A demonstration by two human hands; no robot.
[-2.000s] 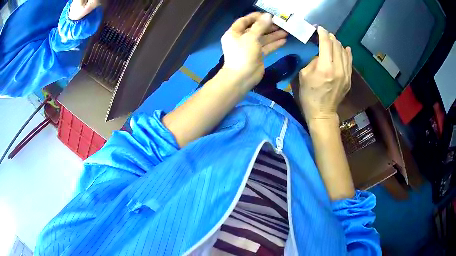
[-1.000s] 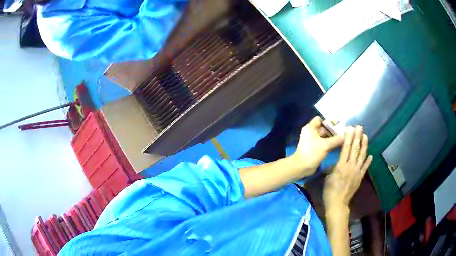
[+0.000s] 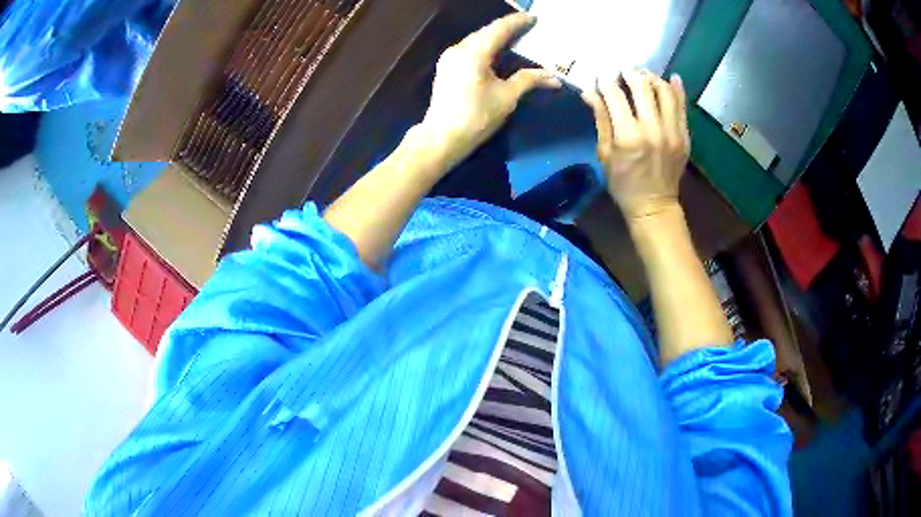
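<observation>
A silver-white display panel [image 3: 616, 30] lies at the top centre, cut off by the picture's top edge, with a tiny gold tab on its near edge. My left hand [image 3: 475, 91] is at the panel's left corner, thumb and index finger spread apart, with nothing visible between them. My right hand [image 3: 641, 141] has its fingertips at the panel's near edge, right of the gold tab. Whether they grip the edge or only touch it is hidden. No separate white strip can be made out between my hands.
A second panel [image 3: 773, 76] with a white piece at its near edge lies on the green bench top [image 3: 712, 167]. A divided carton [image 3: 167, 202] is at left beside a red tray [image 3: 146, 293]. Another open carton [image 3: 783, 333] is below right. A blue sleeve [image 3: 71, 45] is at upper left.
The view swung towards the cartons and back. The white strip seen between my hands earlier is no longer visible there. My left thumb and index finger have spread apart; my right hand stays at the panel edge.
</observation>
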